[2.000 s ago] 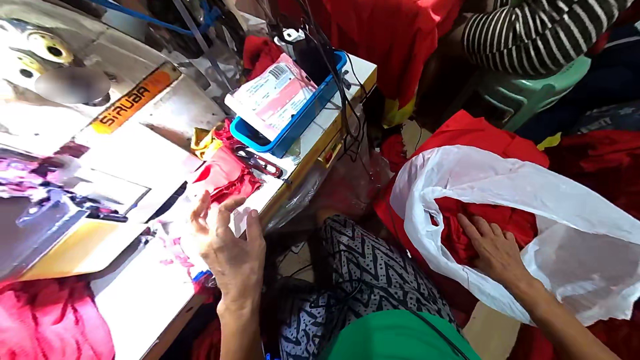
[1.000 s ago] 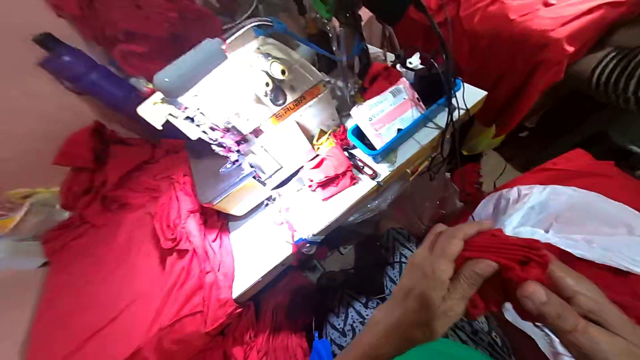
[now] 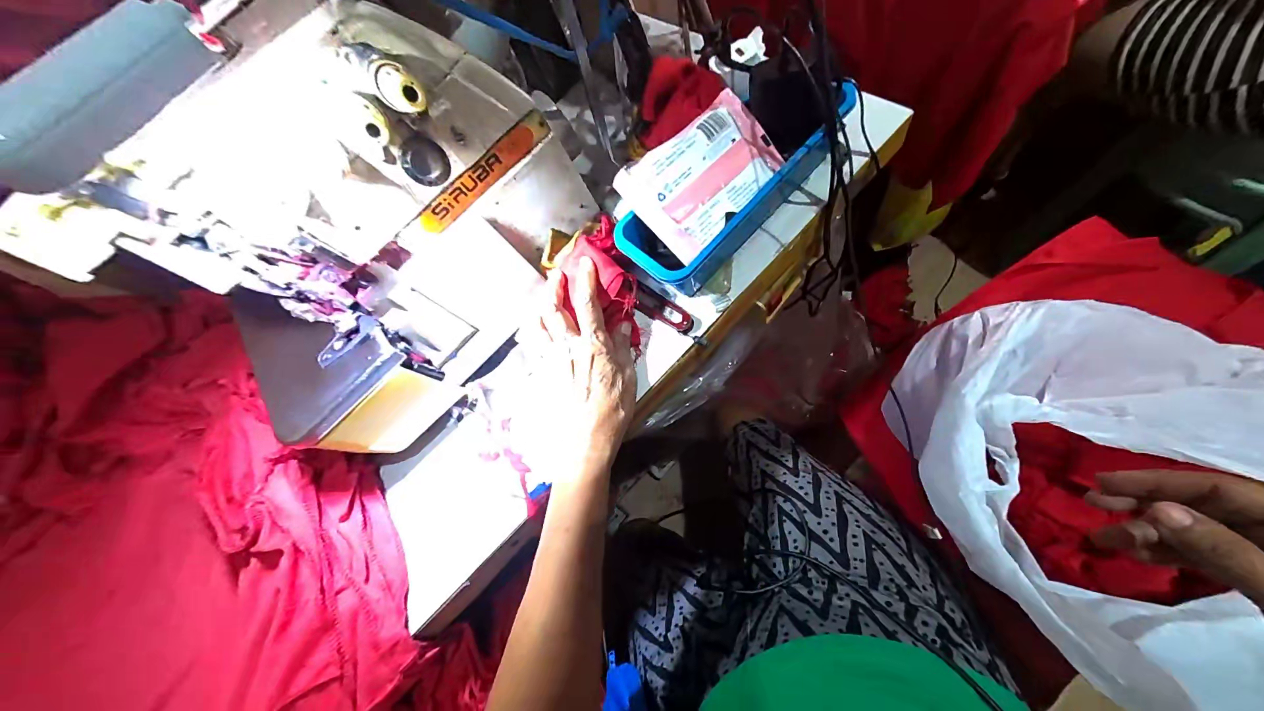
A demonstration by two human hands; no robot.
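My left hand (image 3: 583, 370) reaches over the white sewing table (image 3: 444, 533), its fingers on a small red cloth scrap (image 3: 597, 286) beside the blue tray; whether it grips the scrap is hard to tell. At the right edge, my right hand (image 3: 1180, 518) hovers over the opening of a white plastic bag (image 3: 948, 415), fingers apart and nothing in them. Red fabric (image 3: 1066, 504) lies inside the bag. A Siruba sewing machine (image 3: 474, 109) stands left of my left hand. Dark-handled snips (image 3: 664, 311) lie just right of the scrap.
A blue tray (image 3: 691, 272) holds a pink and white packet (image 3: 701, 173). Dark cables (image 3: 834, 188) hang over the table's far end. Red fabric (image 3: 128, 553) is heaped at the left. A person's striped sleeve (image 3: 1195, 64) shows at the upper right.
A second ago both hands held a bunched red ribbed cloth near the bag; they have parted. My left hand has moved to the scrap on the table, and the bunched cloth is out of my right hand.
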